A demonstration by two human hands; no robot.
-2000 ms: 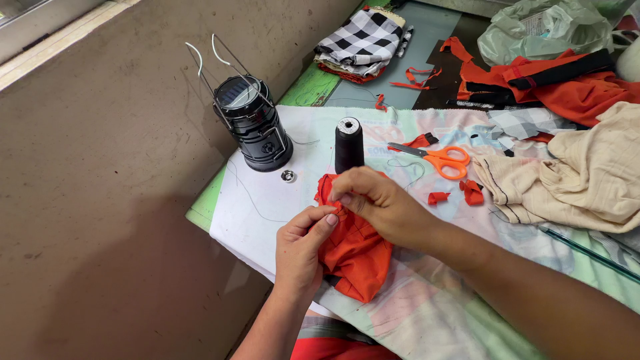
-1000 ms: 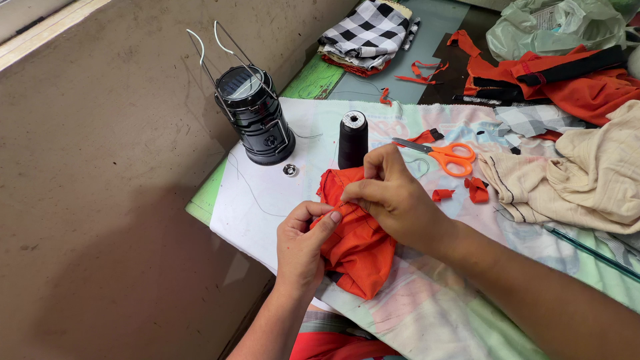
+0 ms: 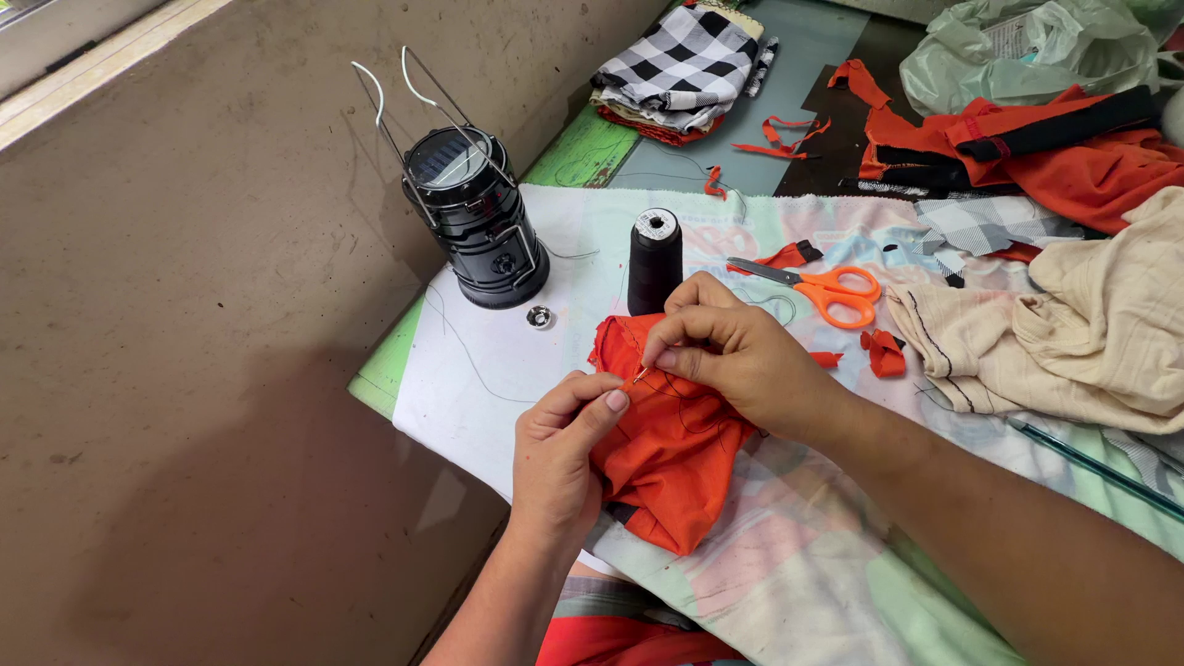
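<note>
My left hand (image 3: 564, 453) pinches the edge of a red cloth (image 3: 684, 481) between thumb and forefinger. Close beside it, my right hand (image 3: 740, 356) holds a sewing needle (image 3: 640, 375) at the cloth's edge, its tip near my left fingertips. Dark thread lies loosely over the red folds. Just behind the cloth stands a cone of black thread (image 3: 655, 264). Orange-handled scissors (image 3: 837, 294) lie to the right of the cone, blades pointing left. A small round metal piece (image 3: 539, 317) rests left of the cone.
A black camping lantern (image 3: 476, 217) stands by the wall at the left. Folded checkered cloth (image 3: 684, 65) is stacked at the back. Red scraps (image 3: 883, 353), cream fabric (image 3: 1091, 324), a dark green rod (image 3: 1101, 467) and a plastic bag (image 3: 1027, 60) occupy the right side.
My right hand has come down nearer my left fingertips, and the needle now shows between them. My left hand keeps its pinch on the red cloth.
</note>
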